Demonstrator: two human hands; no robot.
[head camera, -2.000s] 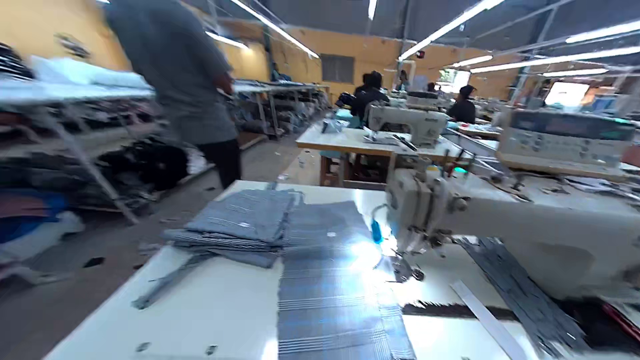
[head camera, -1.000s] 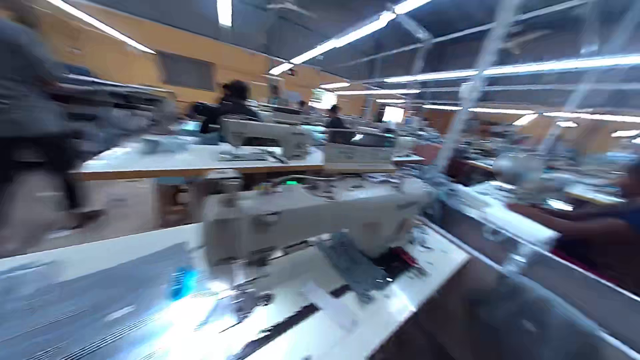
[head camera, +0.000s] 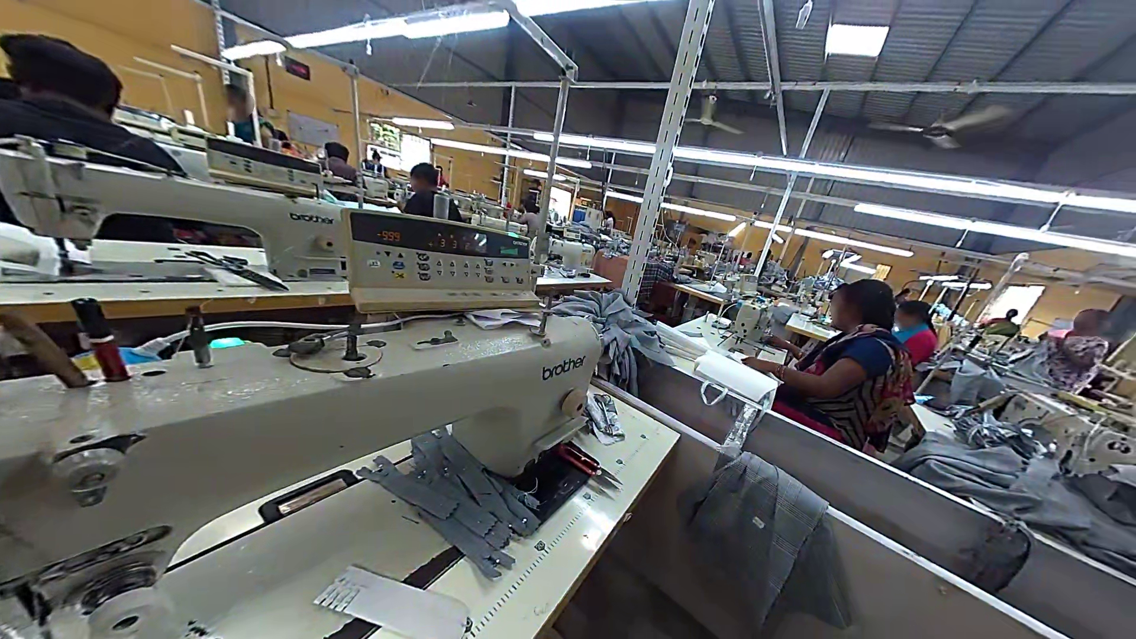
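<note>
Neither my left hand nor my right hand shows. Nearest to me is a white Brother industrial sewing machine, its arm running from the lower left to the middle. A pile of grey zippers or fabric strips lies on the machine table below the arm. Red-handled snips or scissors rest beside a dark pad near the machine's base. A white card or template with slits at one end lies closer to me. The control panel stands behind the machine arm.
A grey partition with grey checked cloth over its rail runs right of the table. Beyond it a co-worker sits at a machine. Another sewing machine stands behind mine. A slotted metal post rises past the panel.
The view has swung far to the right. The grey checked fabric under the lit needle, in view two seconds ago, is now out of frame.
</note>
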